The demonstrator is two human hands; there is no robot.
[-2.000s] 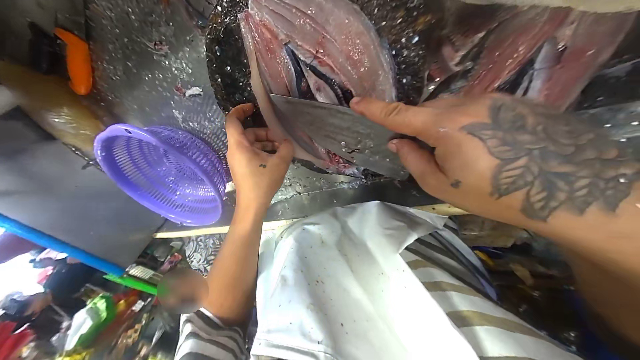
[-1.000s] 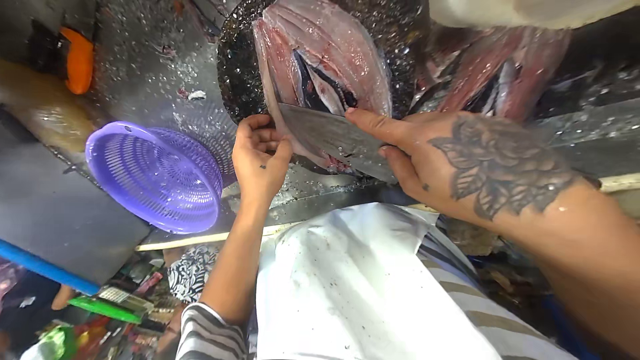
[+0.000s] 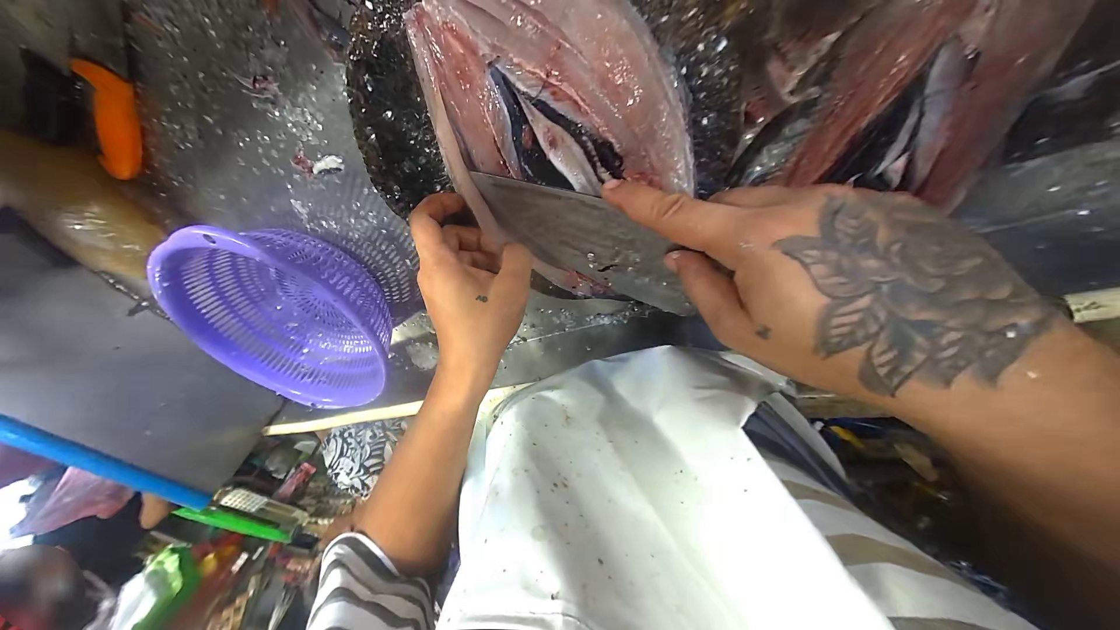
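A large fish, split open with pink flesh and dark belly lining showing, lies on a dark round chopping block [image 3: 385, 114]. The fish's flesh [image 3: 604, 70] fills the top middle. My right hand [image 3: 831, 271], tattooed on its back, grips a broad cleaver; its index finger rests along the spine. The cleaver's blade [image 3: 586, 232] lies across the lower part of the fish. My left hand [image 3: 472, 271] pinches the fish's left edge beside the blade tip, fingers curled. The cleaver's handle is hidden inside my right hand.
A purple plastic basket [image 3: 162, 262] stands tilted left of my left hand. Another opened fish [image 3: 884, 105] lies at the upper right. An orange object [image 3: 114, 118] is at the upper left. Scales and scraps dot the wet metal table [image 3: 227, 175]; a blue pole [image 3: 96, 459] crosses the lower left.
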